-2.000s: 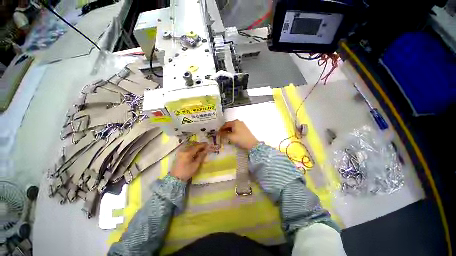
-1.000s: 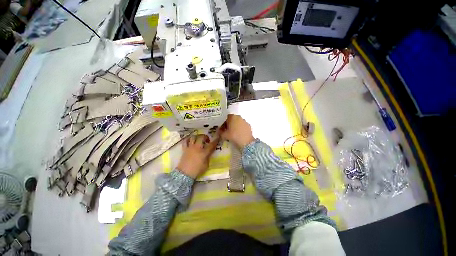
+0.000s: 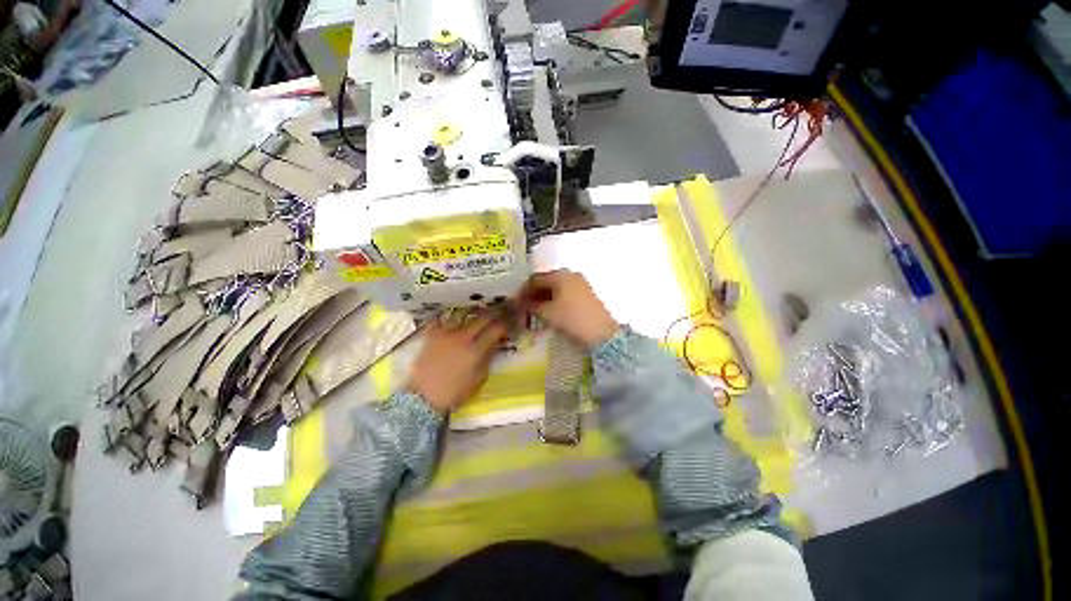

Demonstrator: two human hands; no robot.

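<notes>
The white sewing machine head point(image 3: 440, 241) with its yellow warning label stands over the work. A grey-beige webbing strap point(image 3: 564, 387) hangs toward me from under my right hand, its near end flat on the taped surface. My right hand point(image 3: 570, 308) grips the strap's upper end just right of the needle area. My left hand point(image 3: 456, 362) lies just below the machine head, fingertips at the presser area and close to my right fingertips. What my left fingertips touch is too small and hidden to tell. The needle and clamp are mostly hidden.
A fanned pile of straps point(image 3: 235, 317) with metal fittings lies left. Red thread point(image 3: 711, 358) lies right, beside a plastic bag of hooks point(image 3: 875, 387) and a blue-handled tool point(image 3: 910, 270). A control screen point(image 3: 746, 35) stands upper right, a fan point(image 3: 21, 481) at the left edge.
The view has shifted slightly. My left hand's fingers have flattened beneath the machine head. The strap's near end has turned slightly and its metal frame shows less clearly.
</notes>
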